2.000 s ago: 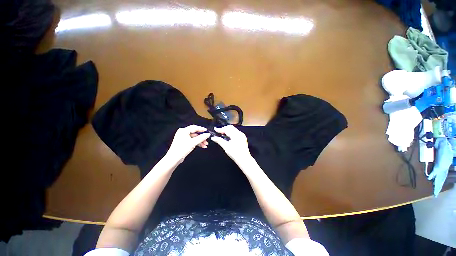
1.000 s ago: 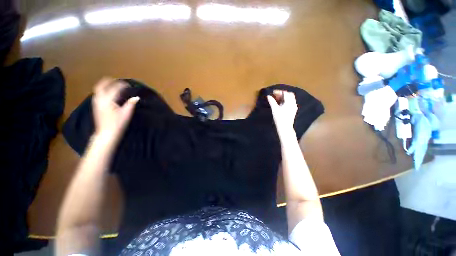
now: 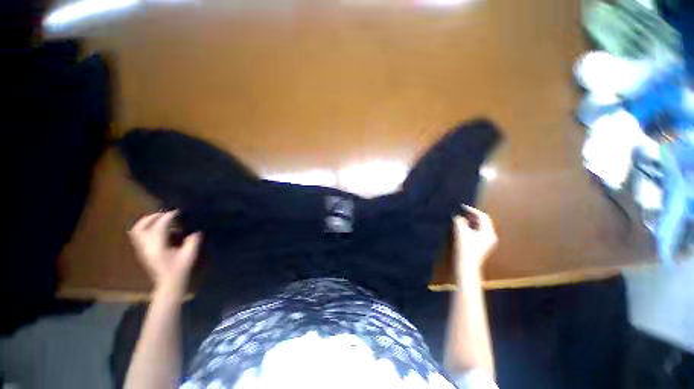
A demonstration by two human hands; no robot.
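Note:
The black dress (image 3: 304, 243) lies across the table in front of me, its neckline away from me and its lower part hidden by my body. A puff sleeve spreads at each side. The grey hang tag (image 3: 339, 214) lies flat on the dress below the neckline. My left hand (image 3: 166, 245) is at the dress's left side under the sleeve, thumb and fingers at the cloth, pinching it. My right hand (image 3: 473, 235) pinches the cloth at the right side under the other sleeve. The picture is blurred.
The glossy brown table (image 3: 342, 99) has a pale yellow front edge. A dark garment pile (image 3: 46, 167) lies at the left. Green cloth (image 3: 631, 30), white cloth (image 3: 611, 148) and blue items (image 3: 658, 102) lie at the right end. Dark cloth (image 3: 548, 334) hangs below the front edge.
My hands have moved from the neckline out over the sleeves, then down to the dress's sides. The tag now lies on the dress, and the cord loop above the neckline no longer shows.

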